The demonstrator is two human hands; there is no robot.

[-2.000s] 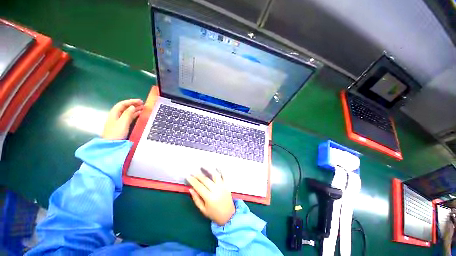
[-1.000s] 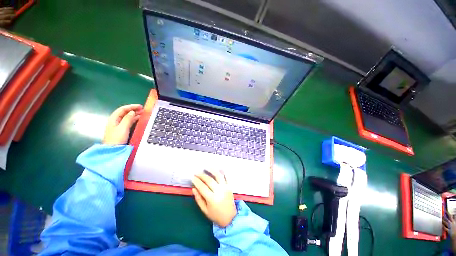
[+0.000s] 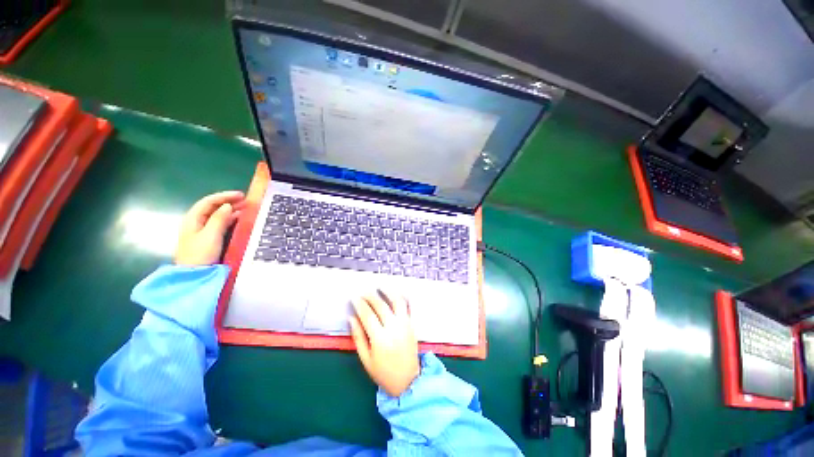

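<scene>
An open silver laptop (image 3: 352, 243) lies on a red tray (image 3: 234, 336) in front of me, its screen lit with a pale window over a blue desktop. My left hand (image 3: 207, 228) rests beside the laptop's left edge, at the tray's rim, fingers slightly curled and holding nothing. My right hand (image 3: 387, 343) lies over the right part of the touchpad (image 3: 327, 316), fingers apart and holding nothing. A thin black cable (image 3: 530, 277) runs from the laptop's right side to a small black box (image 3: 537, 407).
A black scanner (image 3: 591, 355) lies right of the box, beside white strips (image 3: 635, 375) hanging from a blue bin (image 3: 584, 259). Stacked red trays (image 3: 55, 211) stand at left. A dark laptop (image 3: 685, 191) is at upper right; another silver one (image 3: 764, 355) is at far right.
My right hand has shifted slightly right over the touchpad. The icons in the screen window have given way to a mostly blank pane. The view has shifted a little.
</scene>
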